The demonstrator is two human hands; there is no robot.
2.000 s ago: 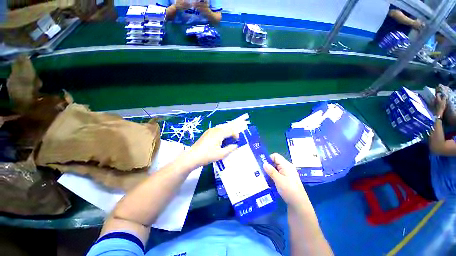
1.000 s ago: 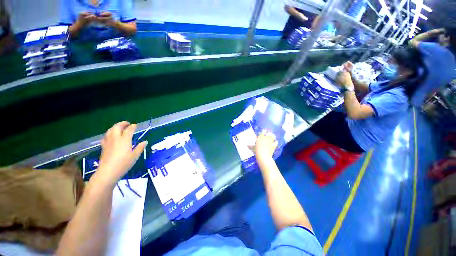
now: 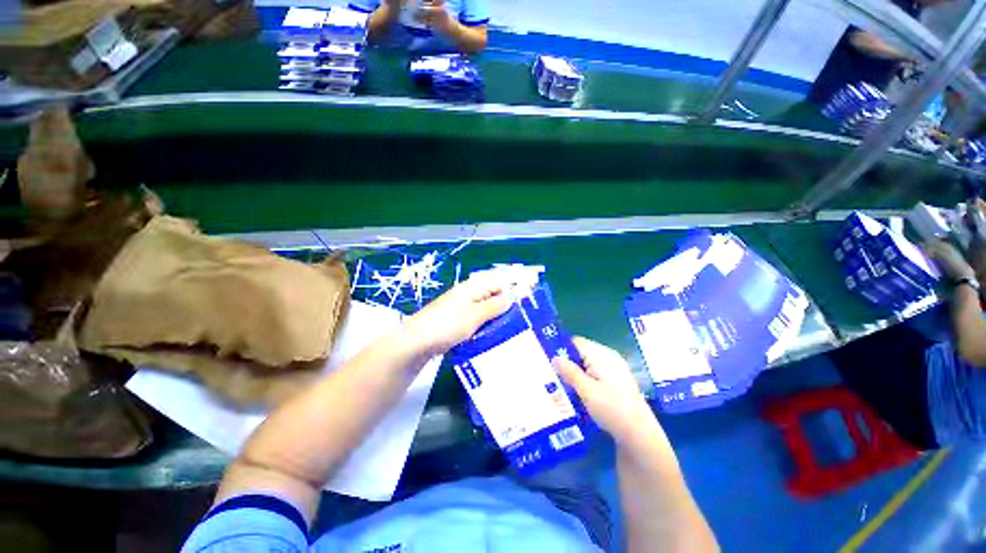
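A flat blue-and-white carton blank (image 3: 517, 387) lies tilted in front of me, at the bench edge, with other blanks showing under it. My left hand (image 3: 472, 308) is at its top end, fingers on the white tabs. My right hand (image 3: 593, 380) grips its right edge, thumb on top. A fanned stack of carton blanks (image 3: 719, 319) lies to the right. Thin white strips (image 3: 413, 277) are scattered beyond a white sheet (image 3: 378, 441). Whether a strip is between my left fingers cannot be told.
Crumpled brown paper (image 3: 222, 297) lies at left, over the white sheet. A blue-white carton stack (image 3: 884, 262) stands at right beside a coworker's arm. A red stool (image 3: 838, 437) is on the floor. Across the green belt (image 3: 432, 162) are carton stacks (image 3: 322, 52) and a person's hands.
One second ago my hands were apart, the left near the strips and the right on the fanned stack. Now both hold a blank. The view has swung back left.
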